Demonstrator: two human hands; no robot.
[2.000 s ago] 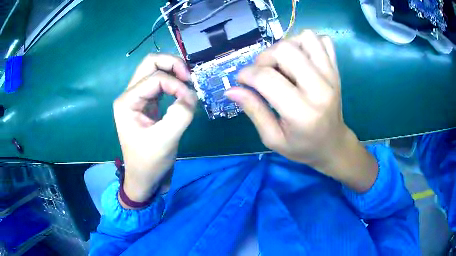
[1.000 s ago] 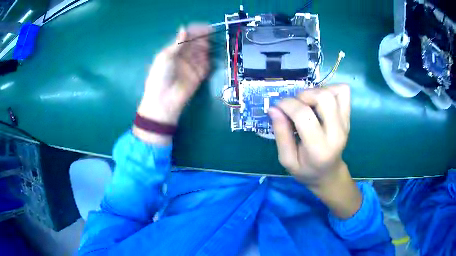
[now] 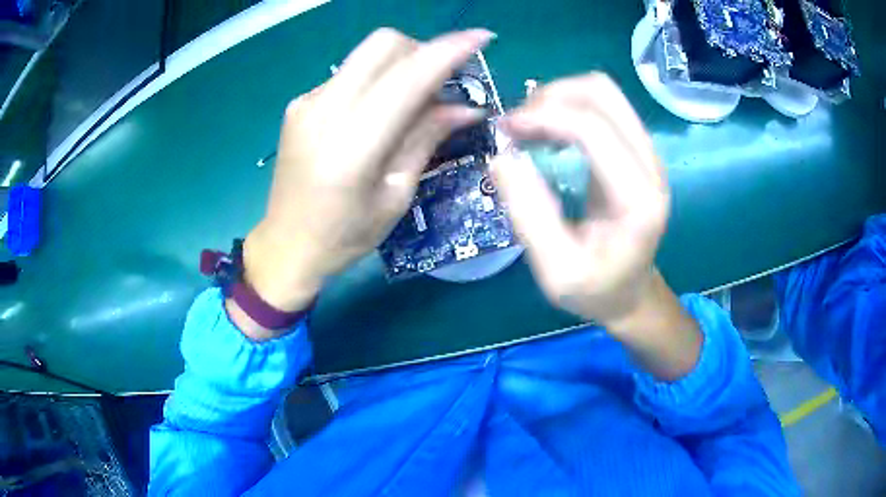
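An open unit with a dark blue main circuit board (image 3: 452, 223) stands in front of me, turned at a slant on its white round base (image 3: 476, 266). Its black inner part and upper frame are mostly hidden behind my hands. My left hand (image 3: 355, 160) is blurred over the unit's left and upper part, wearing a dark red wrist band (image 3: 264, 309). My right hand (image 3: 593, 194) is blurred at the unit's right edge, thumb and fingers curled towards the frame. Whether either hand's fingertips hold a wire or plug cannot be made out.
Two more open units (image 3: 733, 44) stand on white bases at the upper right of the green bench (image 3: 175, 291). A blue object (image 3: 23, 219) lies at the far left. A pale rail (image 3: 117, 107) runs at the upper left. A person's blue sleeve (image 3: 826, 301) shows at the right.
The unit now sits slanted, with its board darker in view. My left hand has come from beside the unit to over it. My right hand has moved up to its right edge. More units show at the right.
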